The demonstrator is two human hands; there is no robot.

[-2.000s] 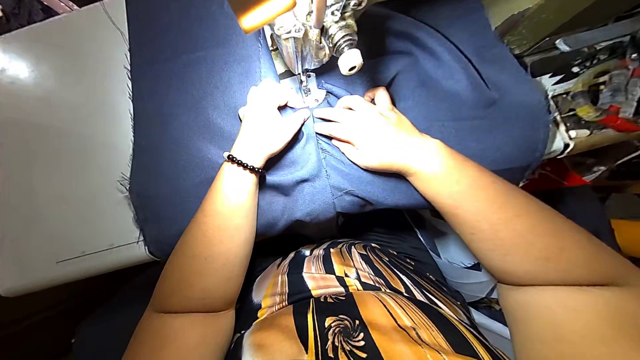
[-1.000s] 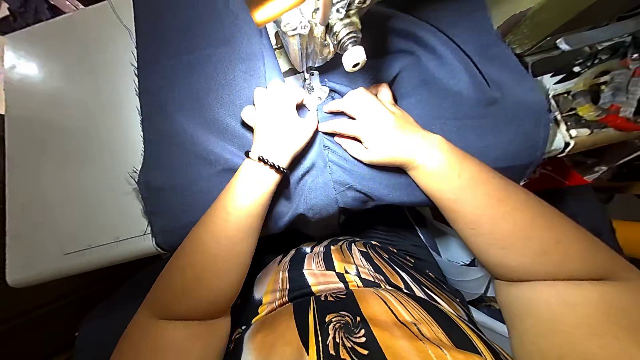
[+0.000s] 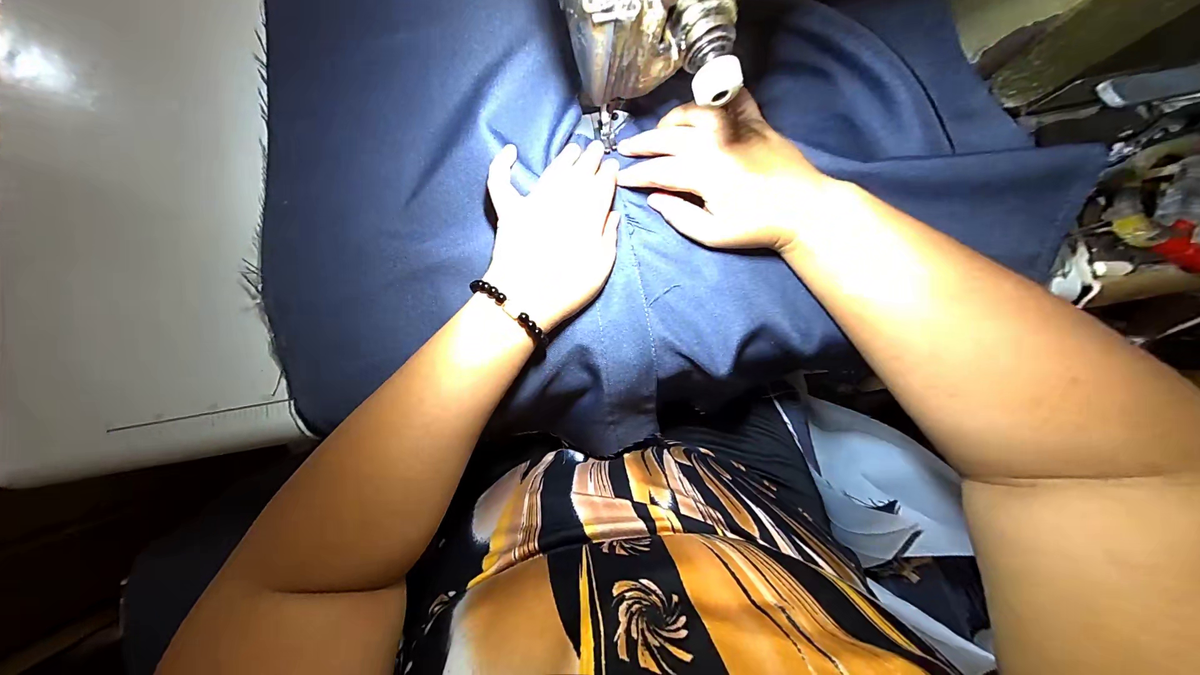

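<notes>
Navy blue fabric [image 3: 394,206] with a stitched seam lies under the presser foot [image 3: 607,131] of a sewing machine [image 3: 628,47]. My left hand [image 3: 558,230], a black bead bracelet [image 3: 506,311] at its wrist, rests on the cloth just left of the seam, its fingertips close in front of the foot and its thumb side hard to make out. My right hand [image 3: 717,178] presses on the fabric to the right of the foot, fingers bent and spread, some partly beneath the machine's white knob [image 3: 717,81]. Neither hand is seen gripping a fold.
A pale sewing table [image 3: 131,234] with a marked line extends to the left, beneath the fabric's frayed edge. Cluttered tools and scraps, with a red item [image 3: 1179,246] among them, lie at the right. White cloth [image 3: 881,478] hangs by my lap.
The fabric has shifted, and a longer stitched seam shows between me and the foot. My right hand has moved forward beside the foot, while a fold of cloth at the right now sticks out farther.
</notes>
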